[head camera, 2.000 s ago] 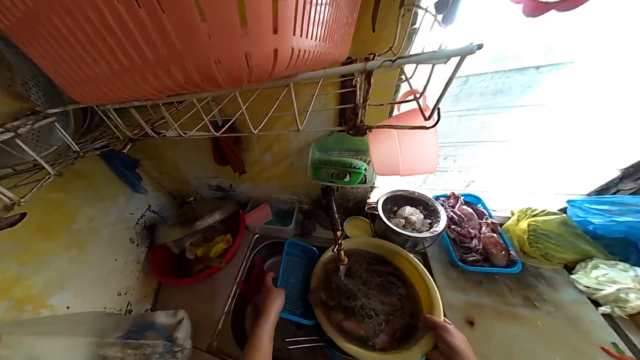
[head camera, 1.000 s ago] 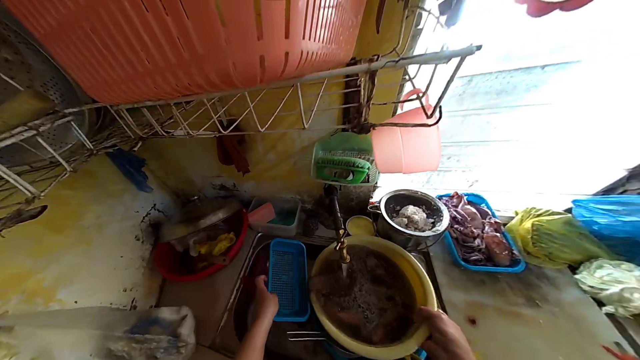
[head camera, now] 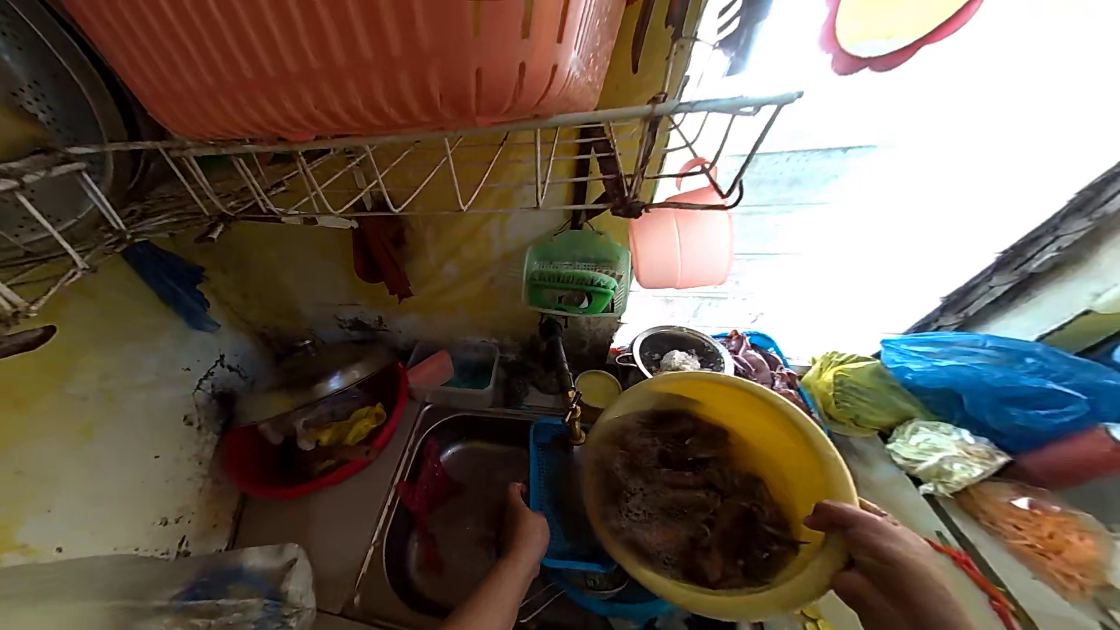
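Note:
My right hand [head camera: 875,547] grips the right rim of a yellow plastic basin [head camera: 787,437], tilted with its right side raised. Dark, murky water with brownish pieces [head camera: 691,499] lies in the basin. My left hand [head camera: 525,529] is at the left edge of a blue slotted plastic basket [head camera: 551,499], its fingers partly hidden; the basket is partly behind the basin. A brass faucet [head camera: 573,420] stands above the basket and beside the basin. The metal sink [head camera: 472,490] lies under my left forearm, with a red plastic piece [head camera: 429,481] inside.
A red basin [head camera: 262,472] with a metal lid stands left of the sink. Behind the yellow basin are a metal pot [head camera: 682,337] and a blue tray of squid-like pieces [head camera: 761,354]. Plastic bags [head camera: 989,385] lie at the right. A wire rack [head camera: 420,175] hangs overhead.
My right hand has raised the right side of the yellow basin, which stood nearly level before. The basin now hides part of the pot and the squid tray.

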